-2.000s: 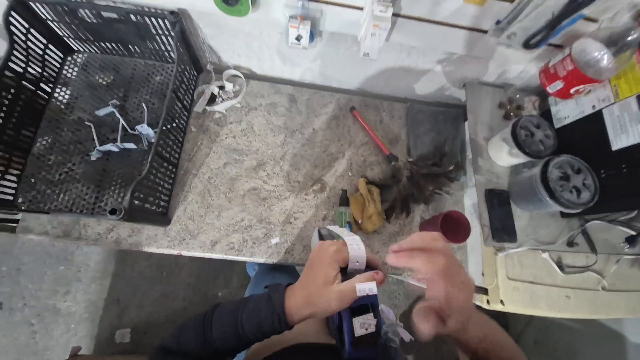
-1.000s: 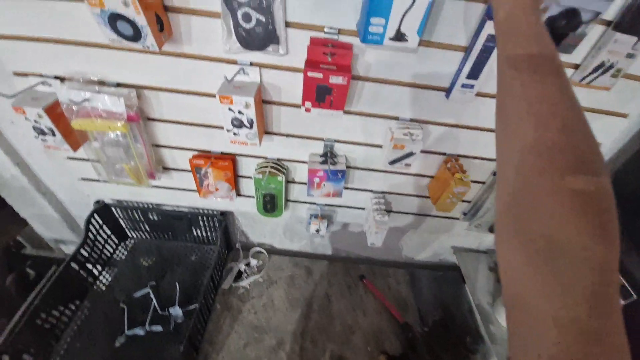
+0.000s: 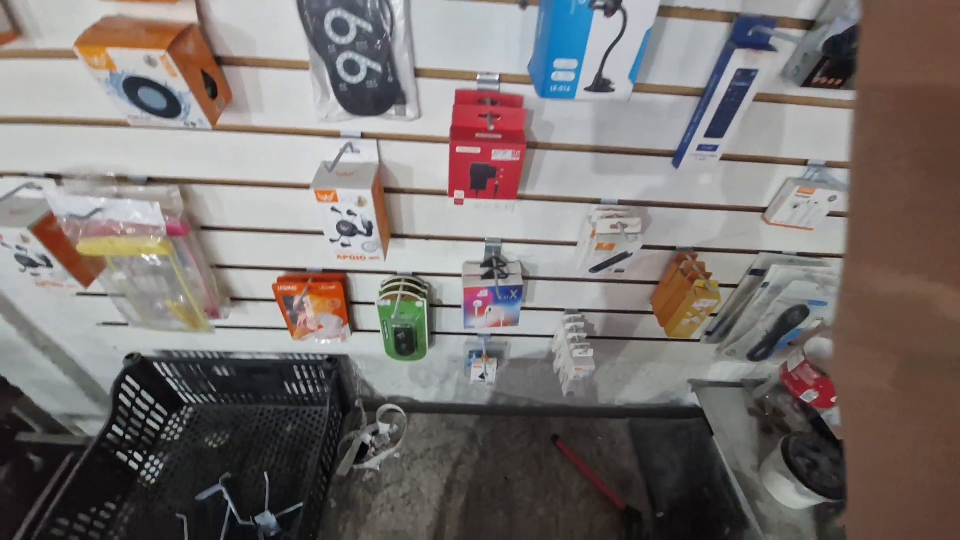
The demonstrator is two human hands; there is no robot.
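Observation:
A bare forearm, out of focus, fills the right edge of the head view; the hand it belongs to lies outside the frame. My left hand is not in view. Nearest to the forearm on the slatwall panel are a small white earphone box (image 3: 804,204), blister packs with a black cable (image 3: 780,330) and a blue remote control box (image 3: 724,94). Farther left hang red charger boxes (image 3: 486,154), a phone holder box (image 3: 351,206), a green blister pack (image 3: 403,322), orange packs (image 3: 311,306) and yellow-orange packs (image 3: 686,296), all on metal hooks.
A black plastic crate (image 3: 334,420) holding metal display hooks (image 3: 240,502) stands at the lower left. Beside it on the counter lie white strips (image 3: 379,442). A red-handled duster (image 3: 589,471) lies at bottom centre. At the lower right stands a white container with a dark lid (image 3: 802,472).
Two seconds ago both hands were low over the counter with a tag and a blue item. The view has since tilted up to the wall, and a raised forearm now stands at the right edge.

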